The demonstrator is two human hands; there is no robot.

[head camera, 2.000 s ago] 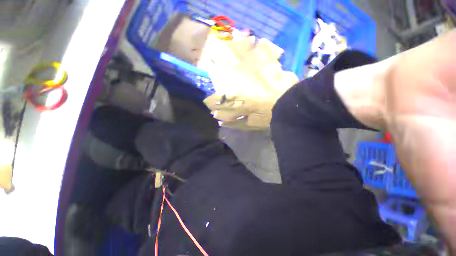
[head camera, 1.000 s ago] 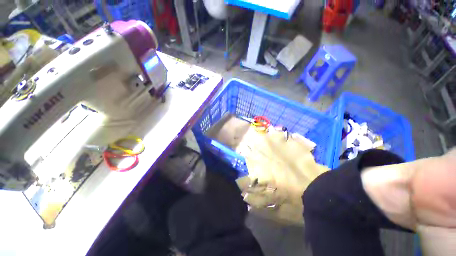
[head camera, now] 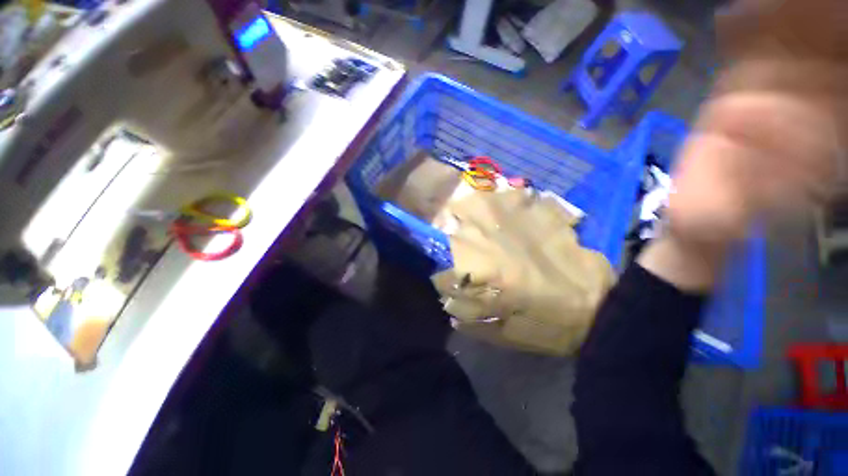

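My right hand (head camera: 735, 177) is raised at the upper right, close to the camera and blurred. Its dark sleeve rises from below. Whether it holds anything cannot be told. My left hand is not in view. Tan cut fabric pieces (head camera: 525, 265) lie over the near side of a blue crate (head camera: 521, 116) and hang down outside it. Red-and-yellow-handled scissors (head camera: 482, 174) lie on the fabric in the crate. A similar pair of scissors (head camera: 212, 244) lies on the white machine table (head camera: 232, 307).
The sewing machine head (head camera: 158, 70) stands at the upper left. A second blue crate (head camera: 735, 316) with black and white scraps is partly behind my hand. A blue stool (head camera: 632, 56) stands beyond; a red item (head camera: 818, 372) is at the right edge. Dark-clothed legs fill the lower middle.
The view has swung up from the lap and crates, bringing the machine and stool into sight. My right hand now appears higher in the picture. The scissors and fabric appear unmoved.
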